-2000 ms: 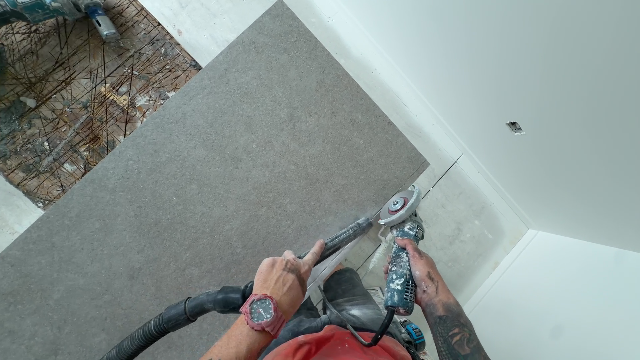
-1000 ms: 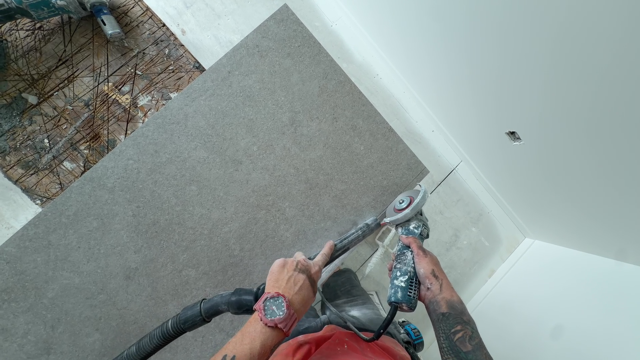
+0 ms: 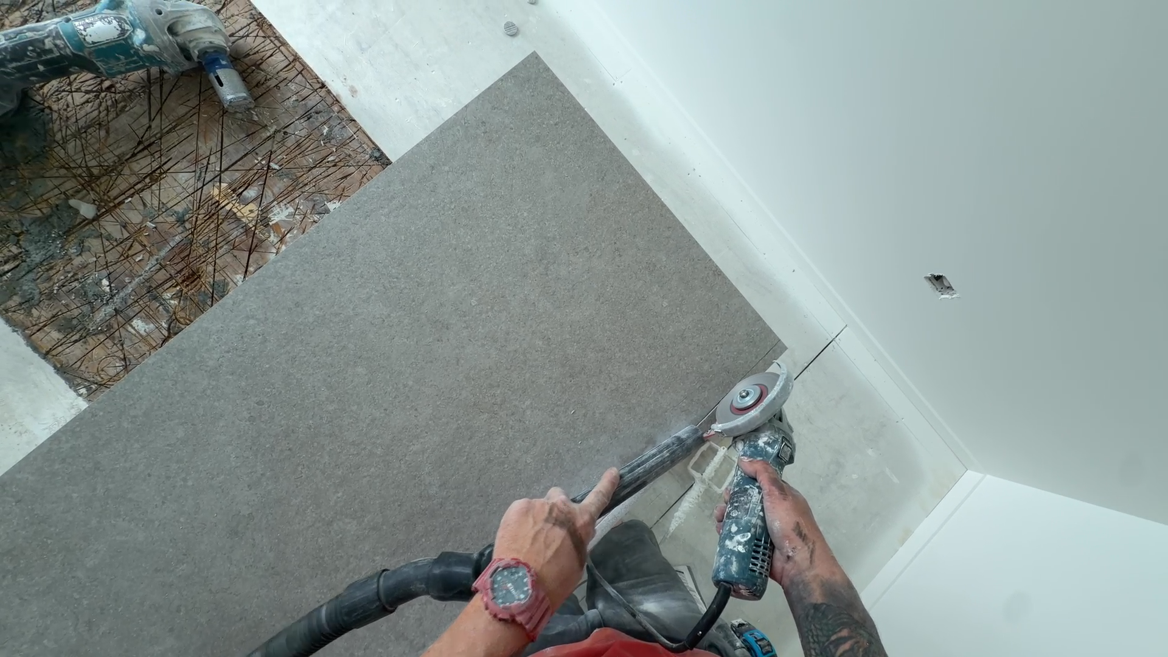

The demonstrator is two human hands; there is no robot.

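A large grey tile [image 3: 456, 274] lies across the work area. My right hand [image 3: 776, 516] grips the dusty body of a corded angle grinder [image 3: 750, 520], whose cutting disc [image 3: 746, 397] is at the tile's edge near its right corner. A dark line runs between disc and corner. My left hand [image 3: 552, 529], with a red watch on the wrist, holds a black vacuum hose tube [image 3: 648, 465], index finger laid along it. The tube's dusty mouth is just beside the disc, at the tile's edge. Whether the disc is spinning cannot be told.
Upper left, another power tool [image 3: 119, 41] rests on a brown, scratched and dirty board [image 3: 164, 210]. White walls [image 3: 867, 182] meet at the right, one with a small cut-out [image 3: 941, 286]. The corrugated hose runs off the bottom edge. My knee [image 3: 630, 557] is below the tile edge.
The grinder and the vacuum tube have moved along the tile's edge toward its right corner, staying close together. Both hands keep their hold.
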